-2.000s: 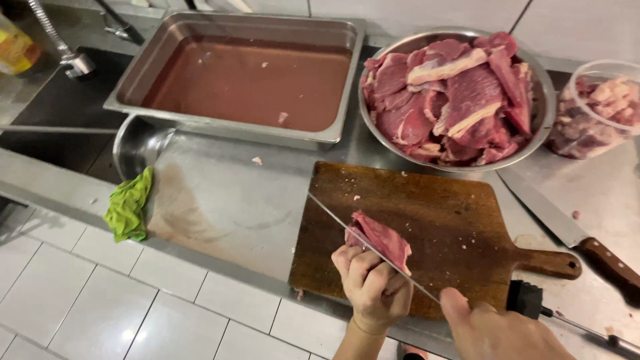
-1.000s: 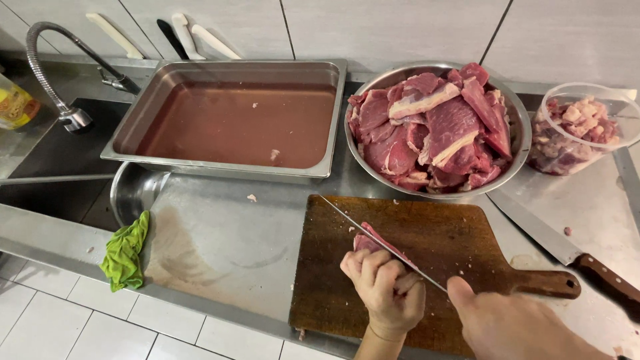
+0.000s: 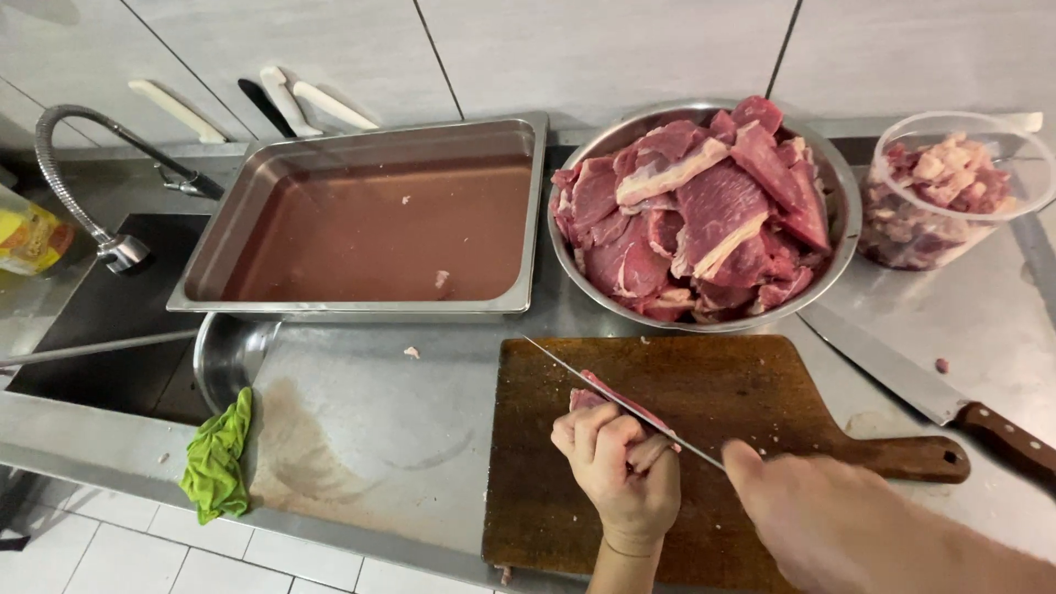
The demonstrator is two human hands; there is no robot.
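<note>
On the wooden cutting board, my left hand grips a small piece of red meat, fingers curled over it. My right hand is closed around a knife, its handle hidden in the fist. The thin knife blade runs from that fist toward the upper left, lying against the meat just beyond my left fingers. Behind the board stands a steel bowl heaped with raw meat slices. A clear plastic tub of pale and red meat scraps is to its right.
A steel pan of reddish liquid stands behind left, beside a sink with a hose tap. A green cloth lies at the counter's front edge. Right of the board rests a large brown-handled knife. Several handles lean on the wall.
The view has tilted up and shifted. The meat showed its broad red face two seconds ago; now mostly a narrow strip shows along the blade. Both hands keep their hold.
</note>
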